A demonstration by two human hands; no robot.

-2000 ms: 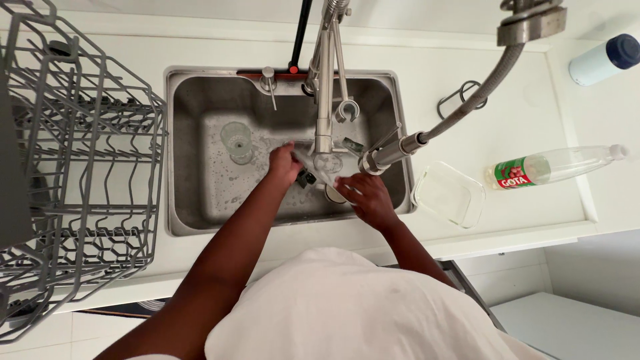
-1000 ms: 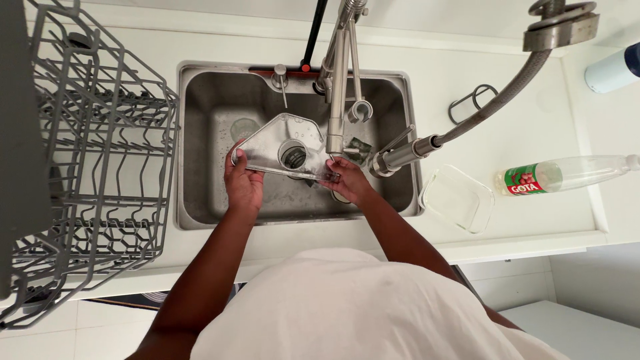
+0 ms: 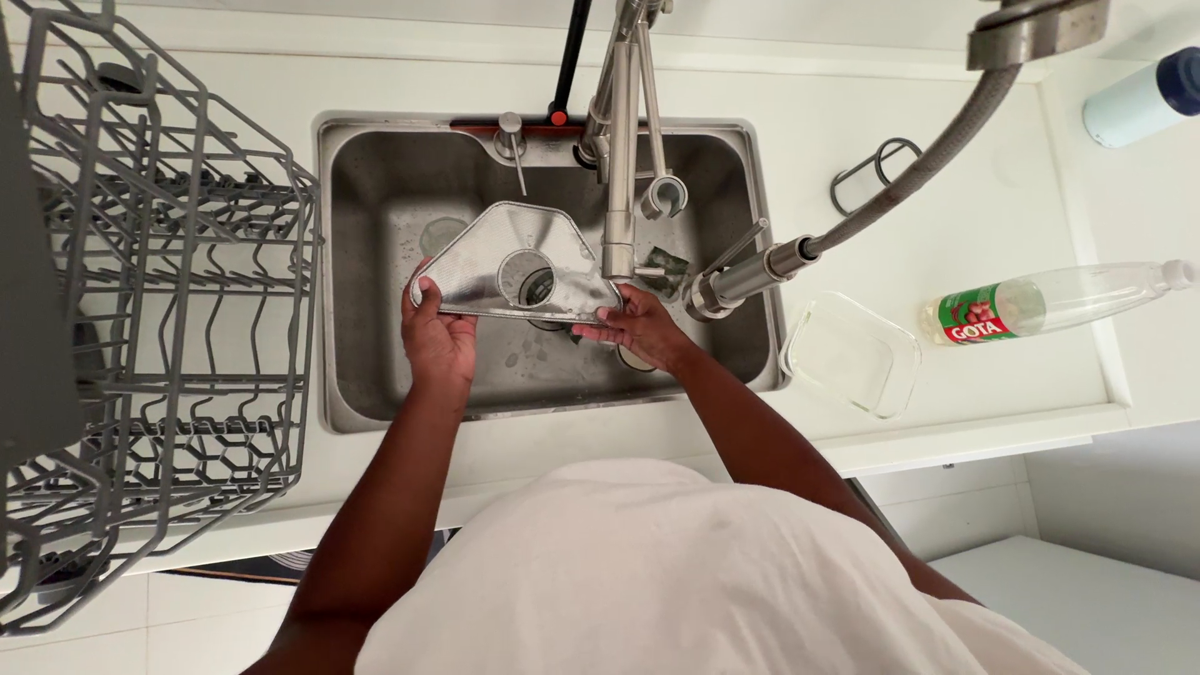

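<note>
A metal mesh dishwasher filter plate [image 3: 478, 262] with a round hole spans the space between my hands, over the stainless steel sink [image 3: 375, 375]. My left hand [image 3: 439, 337] grips its left corner, thumb on top. At its right corner, my right hand [image 3: 642, 328] holds the edge, close below the faucet spout [image 3: 619, 225]. Through the hole, a dark round part at the sink's bottom shows. A clear glass [image 3: 442, 234] lies behind the plate's left side. A green scouring pad [image 3: 667, 267] and a partly hidden round item [image 3: 636, 358] are near my right hand.
A grey dish rack [image 3: 305, 281] stands left of the sink. The pull-down spray head [image 3: 750, 281] hangs over the sink's right side. On the right counter are a glass dish [image 3: 853, 354], a Gota plastic bottle [image 3: 1022, 307] and a black wire holder [image 3: 872, 173]. A soap dispenser [image 3: 511, 139] stands behind the sink.
Two seconds ago my hands were close together under the faucet with the plate blurred; they are now apart, with the plate's broad face showing. Since one second ago the plate has moved little.
</note>
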